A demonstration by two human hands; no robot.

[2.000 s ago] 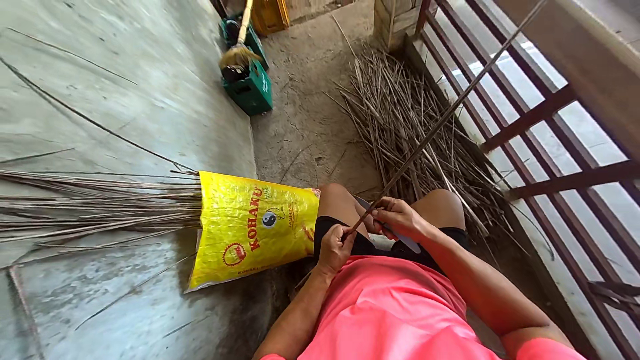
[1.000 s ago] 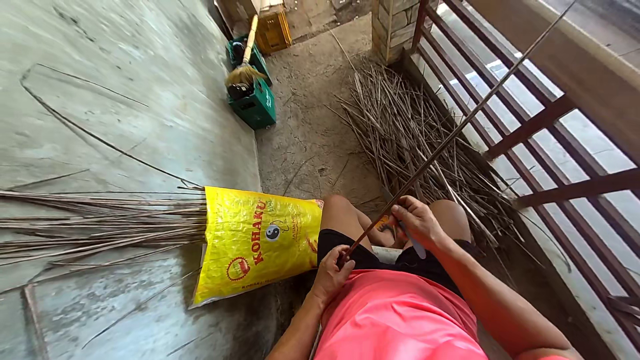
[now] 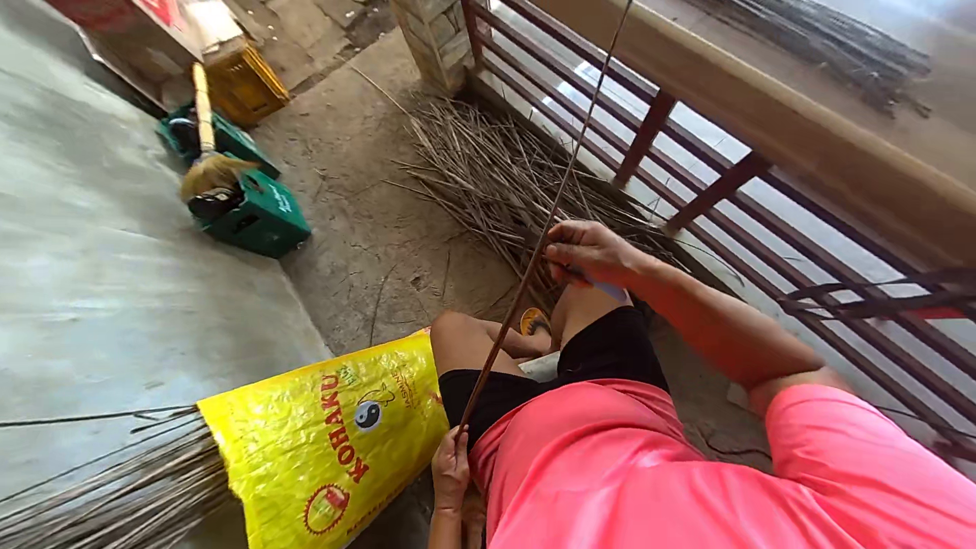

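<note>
A long thin brown stalk [image 3: 509, 324] runs slanting from my lap up past the railing. My left hand [image 3: 451, 467] grips its lower end beside my hip. Farther up, my right hand [image 3: 585, 252] pinches the same stalk between thumb and fingers, and a knife with a pale blade [image 3: 610, 291] shows beneath that hand, its handle mostly hidden. Left of my thighs lies a yellow woven sack [image 3: 290, 427] with printing, and a bundle of dry stalks [image 3: 130, 488] sticks out of its mouth. A heap of similar stalks [image 3: 496, 168] lies on the floor beyond my knees.
A slatted railing [image 3: 732, 183] with a broad top ledge [image 3: 762, 84] runs along the right; more stalks [image 3: 831, 46] lie beyond it. Along the left wall [image 3: 114, 252] stand green plastic crates [image 3: 263, 217] with a broom [image 3: 204, 122], and a yellow crate [image 3: 244, 85] behind.
My right hand has moved up along the stalk, away from my left hand, which is now lower beside my hip. The view has turned and shifted.
</note>
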